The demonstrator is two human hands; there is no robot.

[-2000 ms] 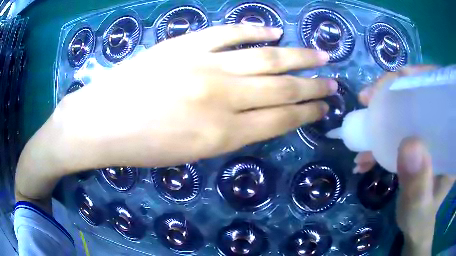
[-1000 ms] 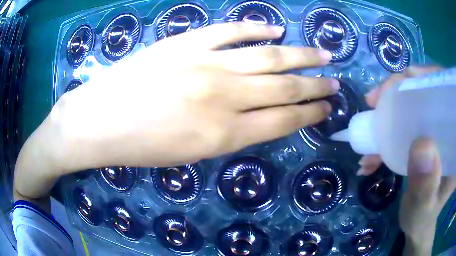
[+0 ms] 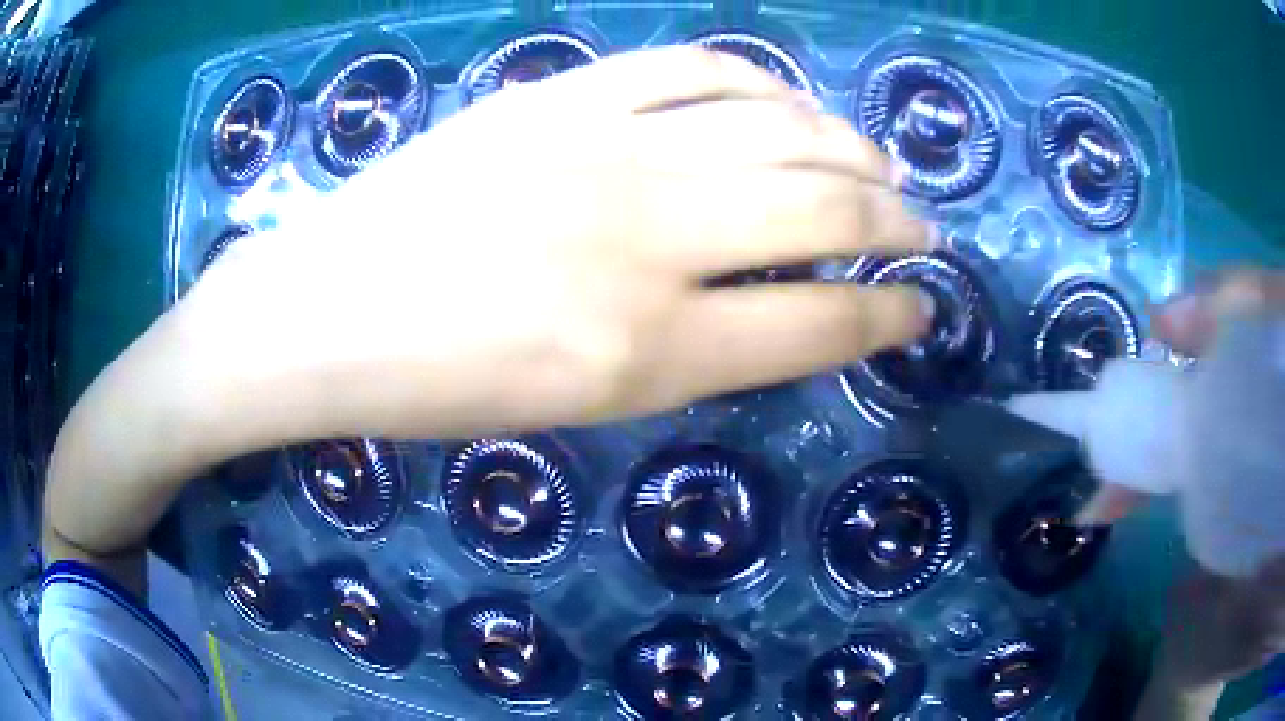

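A clear blister tray [image 3: 1015,240] holds rows of dark round discs with ribbed rings and shiny centres. My left hand [image 3: 564,254] lies across the upper rows, fingers pointing right. One fingertip touches or hovers over a disc [image 3: 923,338] right of centre; whether it grips it, I cannot tell. My right hand [image 3: 1212,338], blurred and partly cut off at the right edge, holds a translucent white squeeze bottle [image 3: 1240,437]. Its nozzle points left, just right of and below that disc. The nozzle tip is near the tray; contact cannot be told.
A stack of trays with dark ribbed edges [image 3: 35,282] stands at the far left. The green bench top [image 3: 127,183] shows around the tray. A yellow line [image 3: 221,676] shows at the lower left.
My right hand and the bottle have moved right, uncovering a disc at the tray's right side. My left fingers are drawn closer together and bent slightly. The tray appears shifted slightly down in view.
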